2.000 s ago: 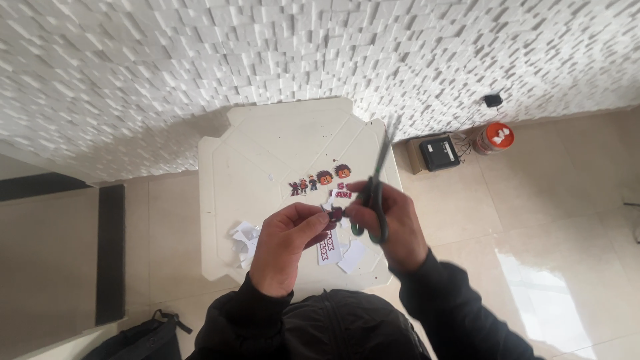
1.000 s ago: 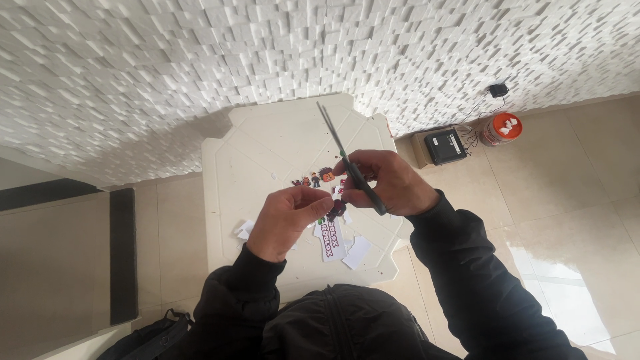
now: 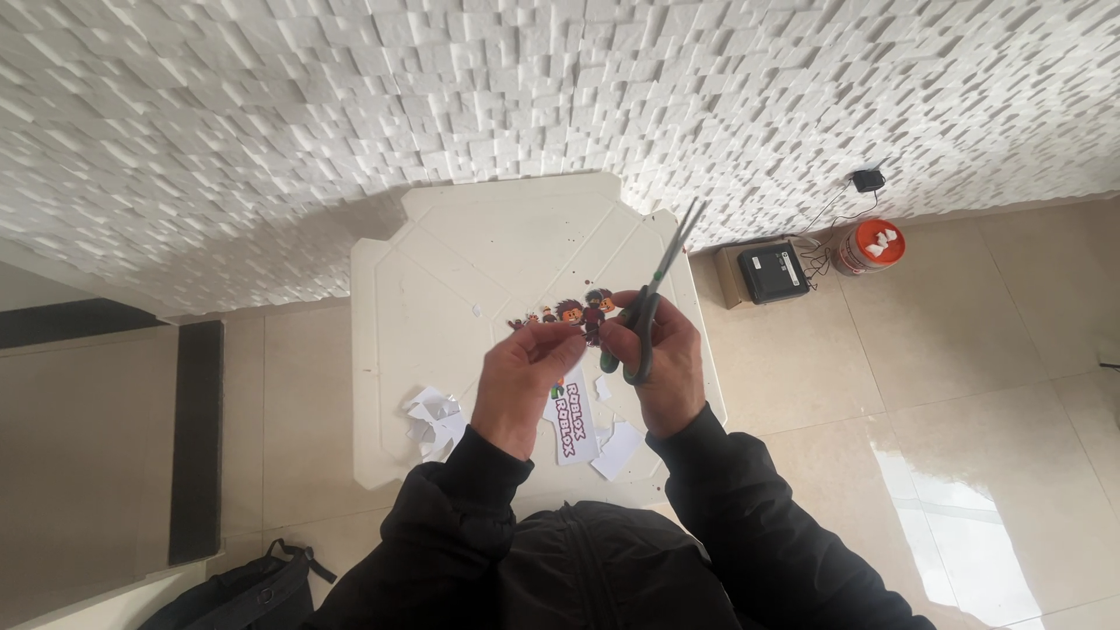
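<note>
My left hand [image 3: 528, 381] pinches the left edge of a small paper cutout of a dark-clad cartoon figure [image 3: 594, 313]. On its other side, my right hand [image 3: 662, 363] touches the cutout with its fingertips and holds a pair of scissors [image 3: 646, 328] with dark and green handles, the blades pointing up and away to the right, nearly closed. Behind the hands, several cartoon cutouts [image 3: 569, 311] lie in a row on the white plastic table [image 3: 490, 227]. Below the hands is a printed paper sheet [image 3: 575, 424] with Roblox lettering.
White paper scraps [image 3: 433, 420] lie at the table's left, and another scrap [image 3: 617, 451] lies right of the printed sheet. A textured white wall stands behind the table. On the floor are a black device [image 3: 773, 272], a red-lidded tub [image 3: 878, 243] and a black bag [image 3: 249, 591].
The cutout between my hands now shows its front upright, above the table. The scissors, which pointed up and left one second ago, now point up and right.
</note>
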